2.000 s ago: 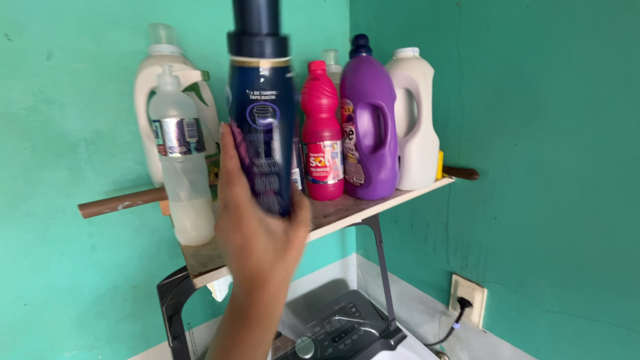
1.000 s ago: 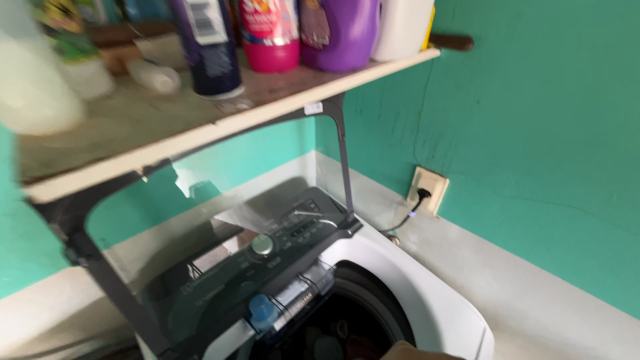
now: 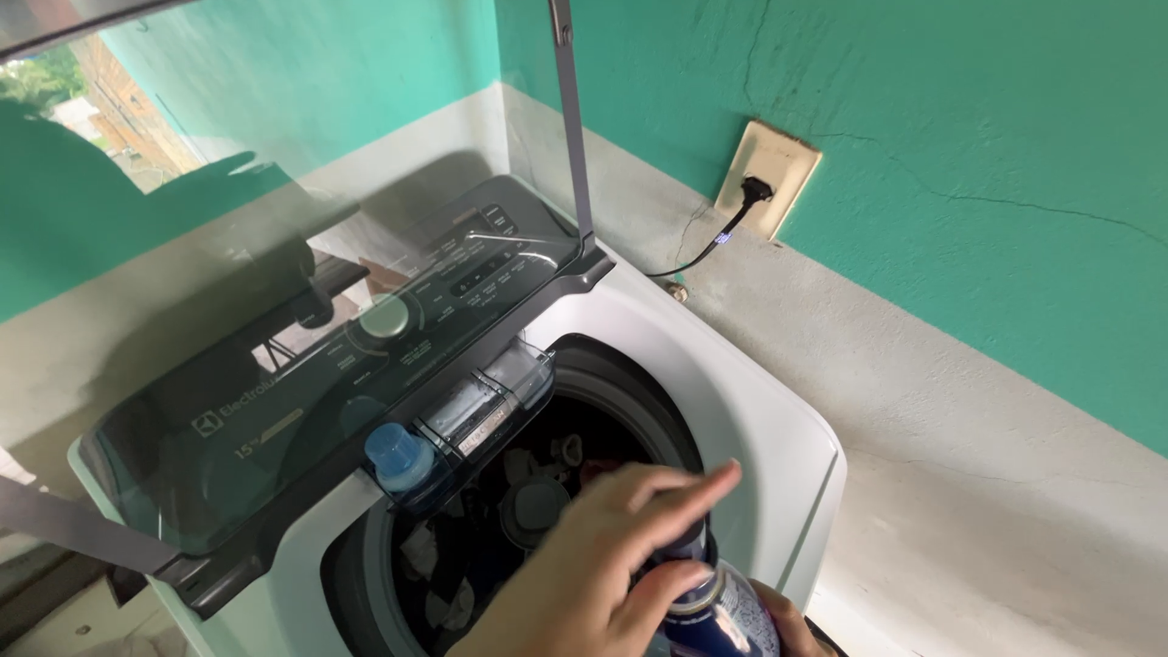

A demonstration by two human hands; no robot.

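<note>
A dark blue bottle [image 3: 725, 620] with a dark cap [image 3: 686, 540] is at the bottom centre, over the front right part of the open washing machine's rim. My left hand [image 3: 602, 557] reaches in from the lower left, its thumb and fingers around the cap. Behind the bottle's right side, fingers of my right hand [image 3: 792, 622] hold its body; the rest of that hand is out of view. The cap is partly hidden by my left fingers. Several garments [image 3: 447, 593] lie inside the dark drum.
The machine's clear lid [image 3: 301, 219] stands raised at the back left. A dispenser drawer [image 3: 474, 415] with a blue cap [image 3: 399, 456] juts over the drum opening. A black plug [image 3: 756, 190] sits in the wall outlet [image 3: 785, 169]; its cord runs behind the machine.
The view has swung down from the shelf to the washing machine. Two seconds ago one hand held up a dark blue bottle before the shelf; now both hands are on a dark blue bottle low over the machine.
</note>
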